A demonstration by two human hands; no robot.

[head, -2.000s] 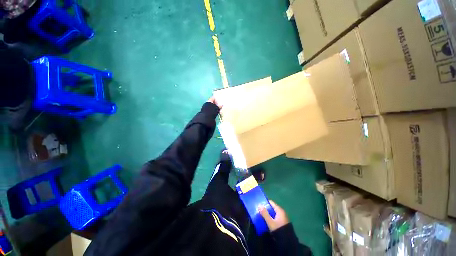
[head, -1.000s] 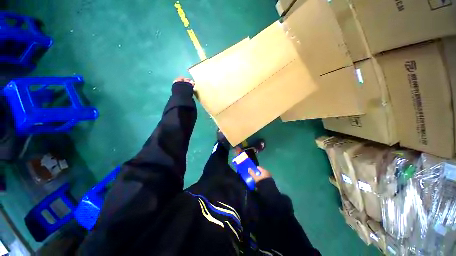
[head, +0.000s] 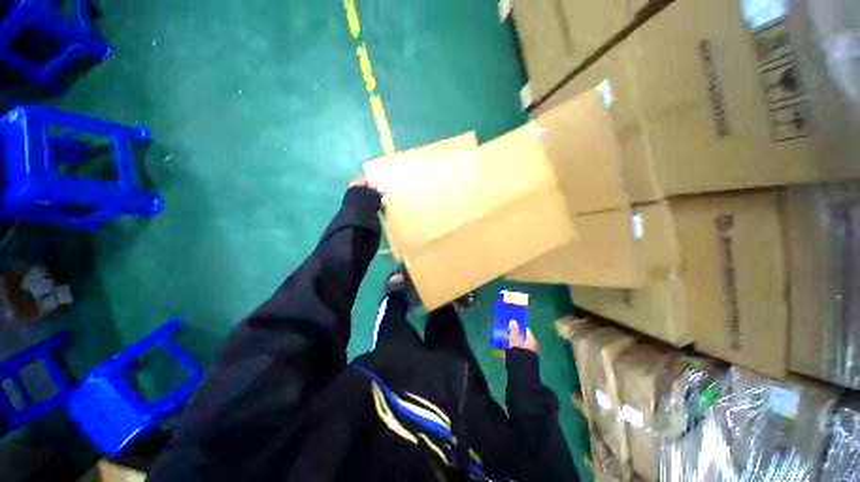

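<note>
A plain brown carton (head: 481, 212) is in front of me above my feet, its far end by the leaning flat blanks (head: 599, 240). My left hand (head: 366, 185) holds the carton's left edge; most of its fingers are hidden behind the cardboard. My right hand (head: 521, 339) is shut on the blue tape gun (head: 510, 318), with its orange-yellow end pointing away from me. The tape gun is apart from the carton, to the right of its near corner.
Large printed cartons (head: 726, 282) are stacked at the right, with plastic-wrapped bundles (head: 717, 433) below them. Blue stools (head: 80, 169) stand at the left. A yellow line (head: 368, 80) runs along the green floor (head: 255, 104).
The tape gun in my right hand has moved away from my legs to the right and turned more upright. My left hand still holds the carton. The view has shifted.
</note>
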